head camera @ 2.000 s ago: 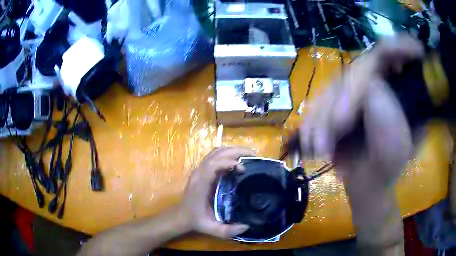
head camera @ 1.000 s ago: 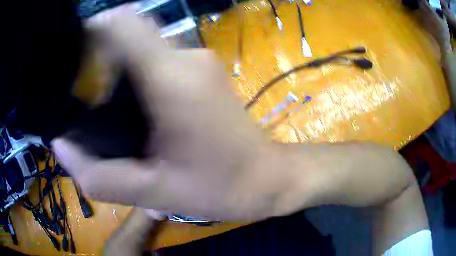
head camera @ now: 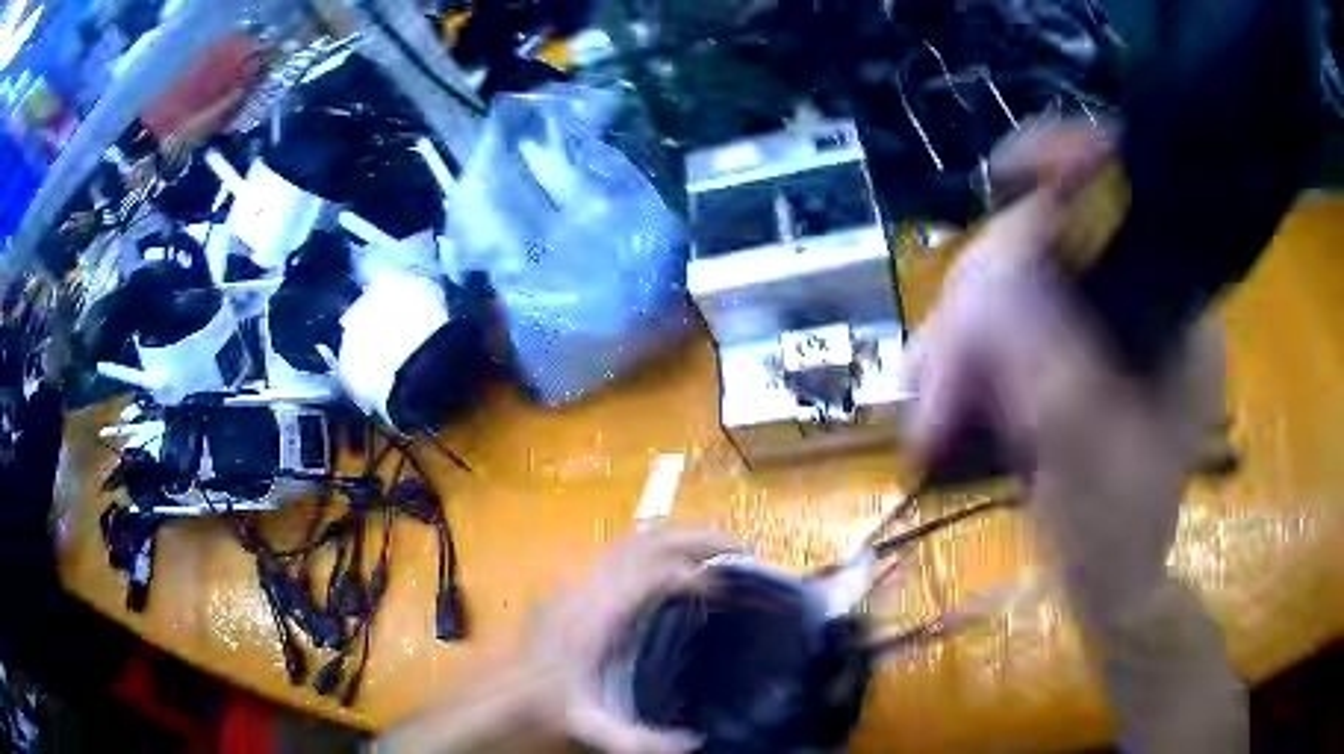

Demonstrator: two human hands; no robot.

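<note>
My left hand (head camera: 612,641), blurred, grips a camera housing (head camera: 744,663) from its left side, with the dark round hollow facing up, near the table's front edge. Dark cables run from the housing to the right. My right hand (head camera: 1017,339), blurred, is wrapped around the thick black electric screwdriver (head camera: 1216,162), which has a yellow band, above the table right of the screw feeder (head camera: 796,265). The driver's tip is not clearly visible. The feeder's small front block faces me.
White and black cameras (head camera: 391,339) are piled at the left, with black tail cables (head camera: 347,575) hanging toward the front. A bluish plastic bag (head camera: 568,251) lies between pile and feeder. A small white strip (head camera: 660,486) lies in front. Dark cables (head camera: 958,103) are tangled behind.
The view swung right and back. My right hand, large across the view a second ago, is now right of the feeder, still holding the screwdriver. The housing is in full view again.
</note>
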